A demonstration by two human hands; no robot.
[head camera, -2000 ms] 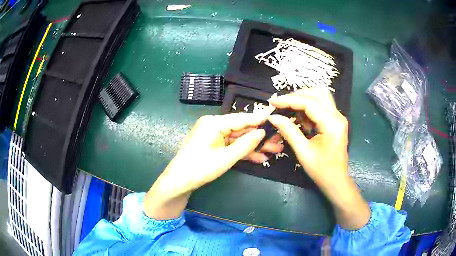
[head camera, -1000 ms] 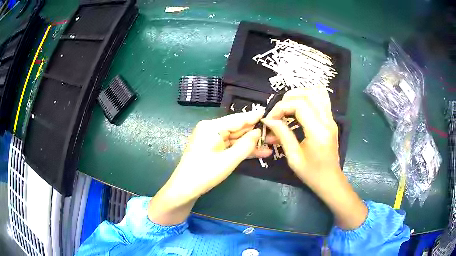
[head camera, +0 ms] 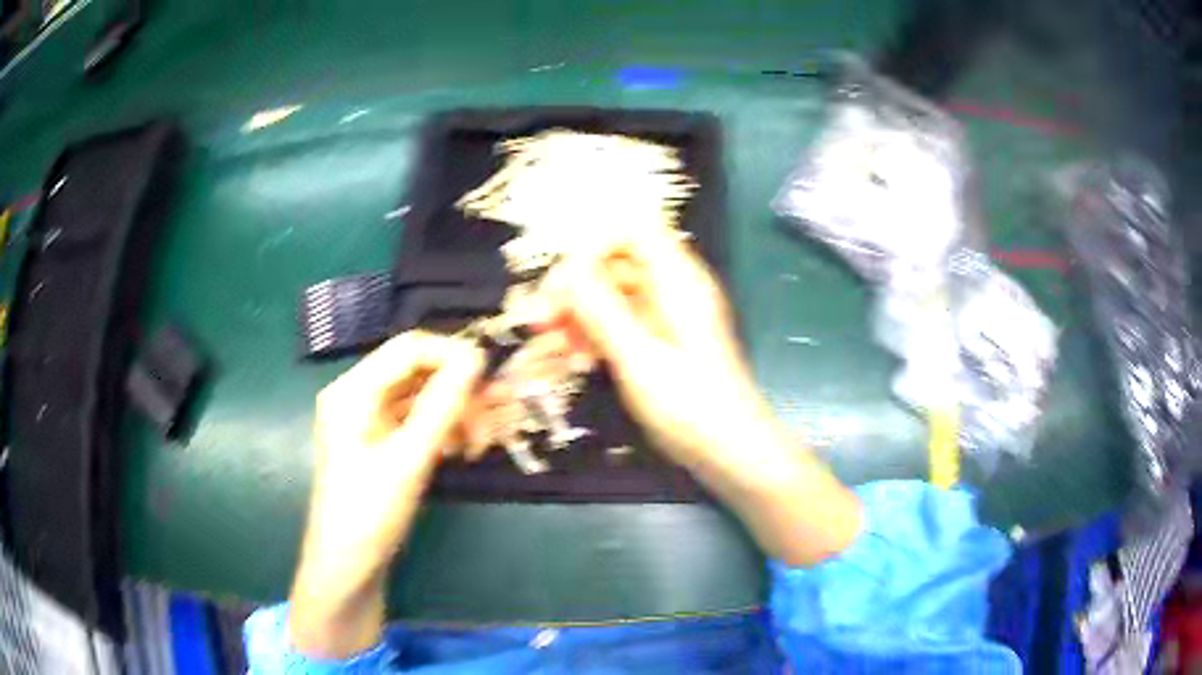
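Note:
The picture is blurred. My left hand [head camera: 382, 429] is at the left edge of the near black parts tray [head camera: 593, 484], thumb and fingertips close together. My right hand [head camera: 666, 350] is over the right part of the trays, fingers bent, its fingertips near the border between them. Blur hides whether either hand holds a part. Short pale metal contacts [head camera: 530, 455] lie in the near tray, partly hidden by my fingers. Long pale metal strips [head camera: 593, 185] are heaped in the far black tray [head camera: 442, 218].
A row of black housings [head camera: 345, 314] touches the trays' left side. A second row [head camera: 168, 380] lies farther left, beside a large black compartment tray [head camera: 73, 356]. Clear plastic bags [head camera: 883, 178] lie at right, with more shiny plastic [head camera: 1147, 330] at the far right.
The view has swung right, so the bench things sit farther left in it. My hands have moved apart. The dark housing and metal piece seen between my fingertips no longer show clearly.

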